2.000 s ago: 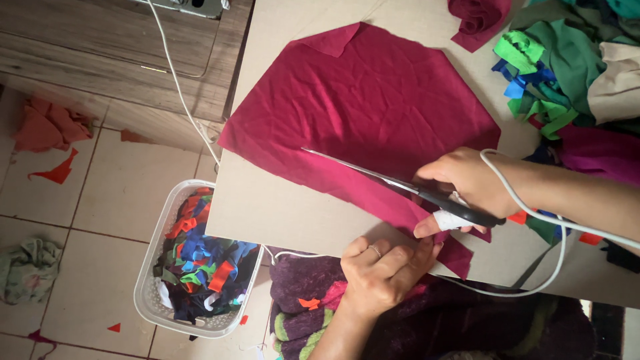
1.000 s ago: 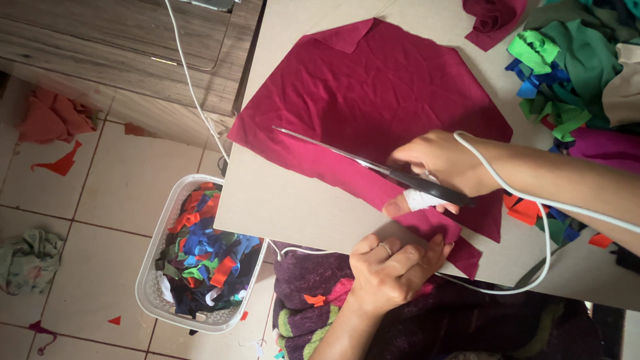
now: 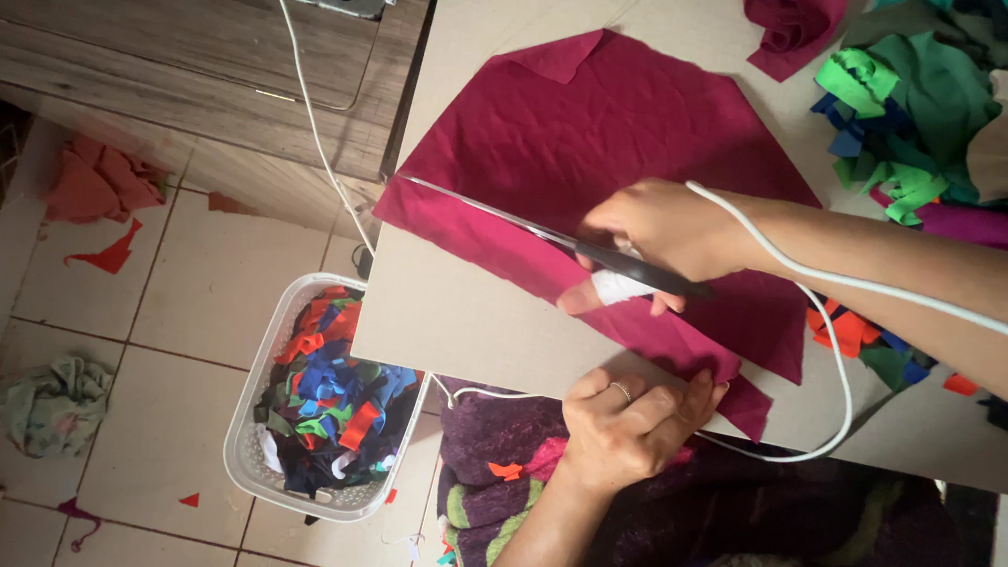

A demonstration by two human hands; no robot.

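Observation:
A piece of magenta fabric (image 3: 630,126) lies on the pale tabletop, with a folded flap at its upper edge. My right hand (image 3: 661,236), its thumb wrapped in white tape, holds black-handled scissors (image 3: 504,220). Their long blades point left and reach almost to the fabric's left corner. A cut runs behind the scissors, parting a strip (image 3: 677,339) from the larger piece. My left hand (image 3: 630,425), with a ring on one finger, pinches the near end of this strip at the table's front edge.
A white cable (image 3: 843,354) loops over my right forearm and the table. Fabric scraps (image 3: 929,102) are heaped at the right, with a magenta roll (image 3: 791,31) nearby. A plastic basket (image 3: 236,441) of cut scraps stands on the tiled floor. A wooden cabinet (image 3: 197,71) is upper left.
My right hand and the scissors have moved left along the fabric, and the cut has grown longer. My left hand stays at the strip's near end.

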